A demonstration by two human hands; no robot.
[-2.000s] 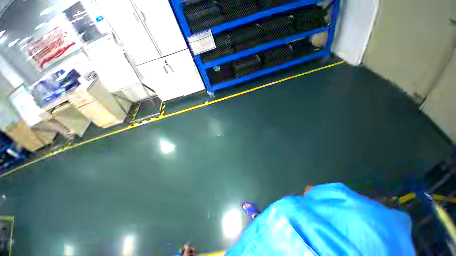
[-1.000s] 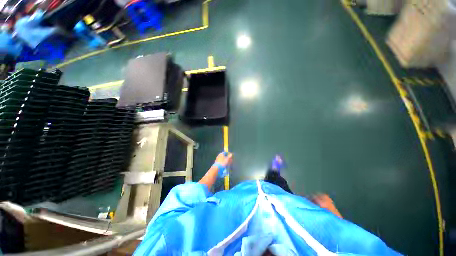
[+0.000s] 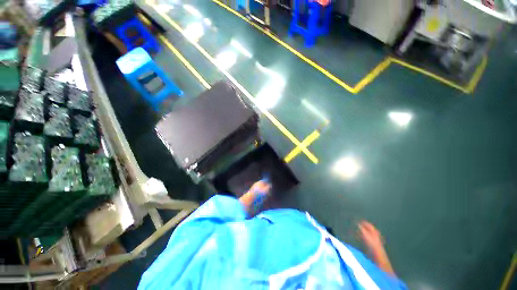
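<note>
My left hand [image 3: 259,187], small and blurred, hangs over an open black bin [image 3: 278,165] on the floor. A blue band is on its wrist. I cannot tell whether its fingers are closed. My right hand [image 3: 369,233] hangs low at the right of the blue gown, blurred, with nothing visible in it. A stack of flat dark trays [image 3: 207,124] stands on the floor beside the bin, beyond my left hand. Neither hand is seen holding the bin or the trays.
At left, a pale-framed bench [image 3: 107,119] carries tall stacks of green boards [image 3: 59,164]. A light blue stool [image 3: 148,79] and a darker blue stool [image 3: 136,35] stand beyond. Yellow lines [image 3: 306,148] mark the green floor. Equipment [image 3: 433,34] stands at upper right.
The view has swung from cabinets and a blue rack to the bench side. The tray stack and bin are nearer than one second ago, and the left hand now overlaps the bin.
</note>
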